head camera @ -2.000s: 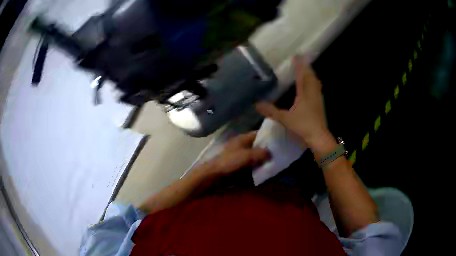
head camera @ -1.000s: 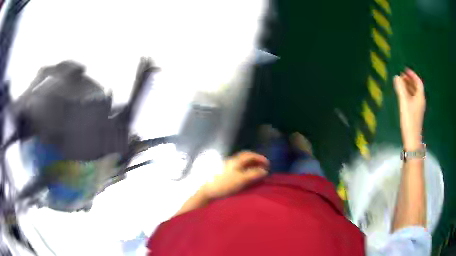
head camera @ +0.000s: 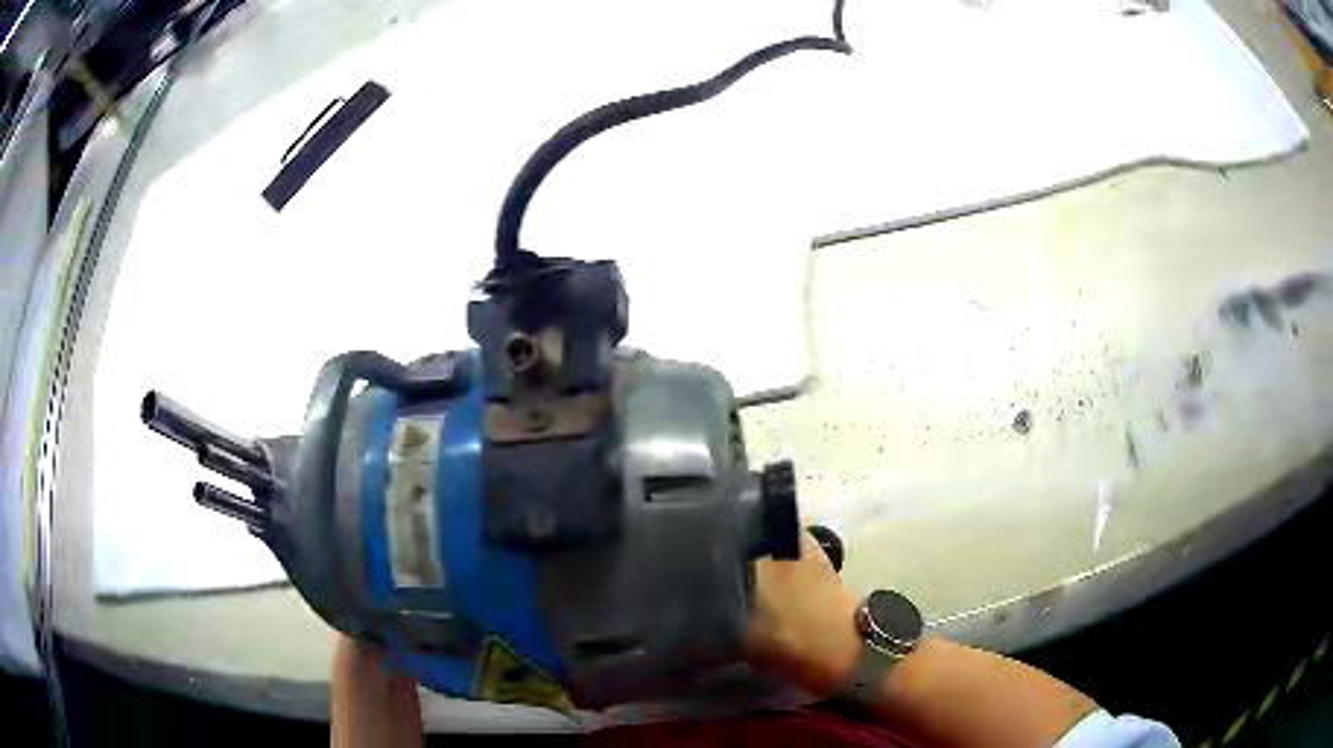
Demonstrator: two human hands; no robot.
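Observation:
The straight-knife cutting machine (head camera: pixel 548 504) fills the lower middle, its motor grey with a blue side. Its base and blade are hidden below the motor. My right hand (head camera: pixel 797 614) is at the motor's right side, apparently closed around a handle with a black round end. Its fingers are mostly hidden. Of my left arm only the forearm shows at the bottom, going behind the motor; the left hand is hidden. White marker paper (head camera: pixel 687 176) lies on the lay around and beyond the machine, with a stepped cut edge at the right.
A black bar (head camera: pixel 325 146) lies on the paper at the upper left. A black power cable (head camera: pixel 643 105) runs from the machine's top towards the far side. The pale table (head camera: pixel 1009 351) shows dark smudges and specks at the right. Dark floor with yellow-black tape is at the lower right.
The view has turned from floor and bin back to the table. The machine is now large and close. My right hand has moved from out over the floor to the machine; my left hand has gone behind it.

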